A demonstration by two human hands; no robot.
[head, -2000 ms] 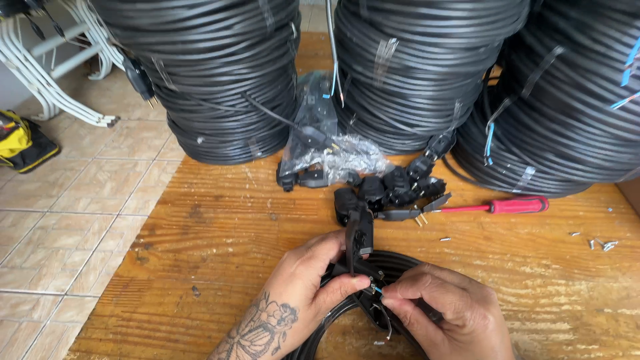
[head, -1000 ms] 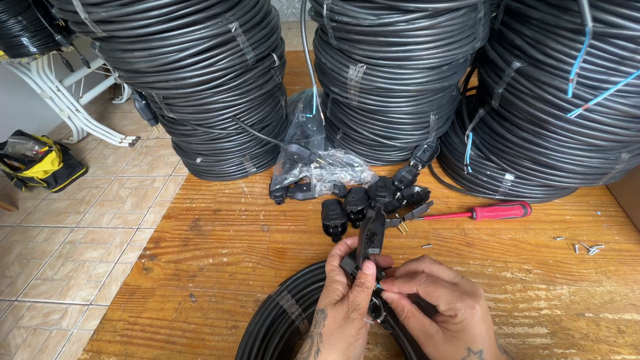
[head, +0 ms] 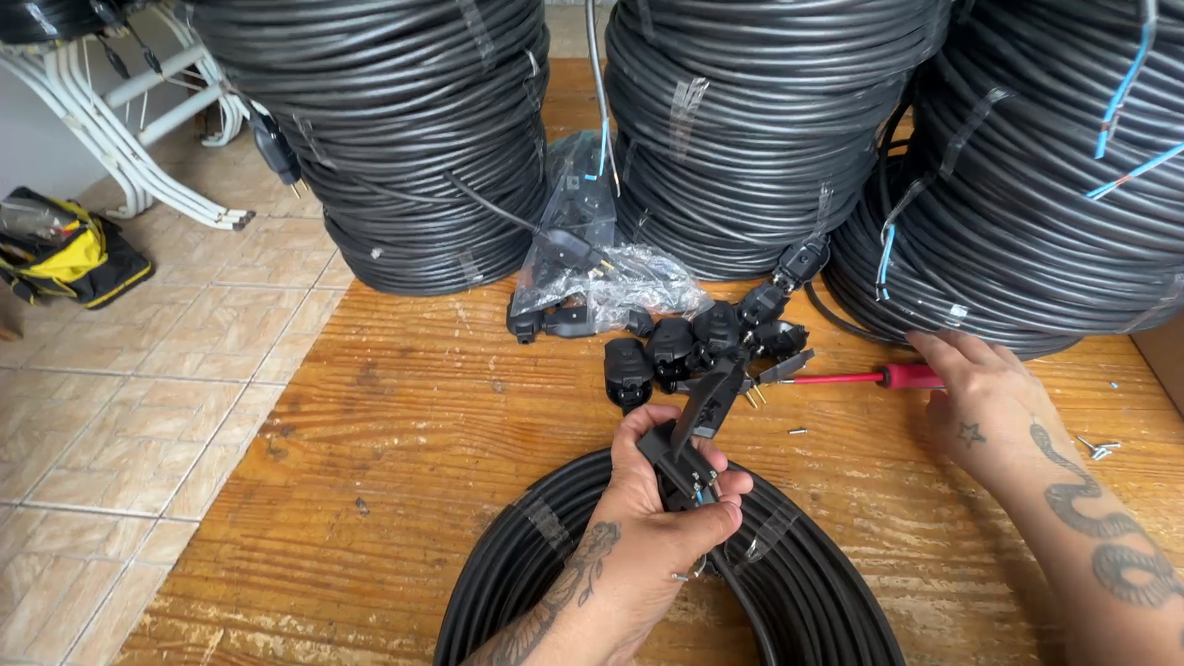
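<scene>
My left hand (head: 661, 504) holds an opened black plastic electrical connector (head: 684, 462), its cover raised and a blue wire at its lower end. It is above a coil of black cable (head: 823, 564) bound with clear tape. My right hand (head: 980, 398) is at the handle of a red screwdriver (head: 911, 376); its fingertips are partly hidden, so I cannot tell whether they grip it. The shaft points left towards a pile of black plugs and sockets (head: 672, 347), some with open housings. A small screw (head: 797, 430) lies between the hands.
Three tall stacks of coiled black cable (head: 435, 148) stand along the back, some with bare blue-wire ends. A clear plastic bag (head: 638, 277) lies before them. Several screws (head: 1099, 449) are at the right. Beyond the wooden table's left edge are a tool bag (head: 74, 250) and white metal legs (head: 139, 139).
My right hand has left the connector and moved right and away from me to the screwdriver handle. My left hand still holds the connector.
</scene>
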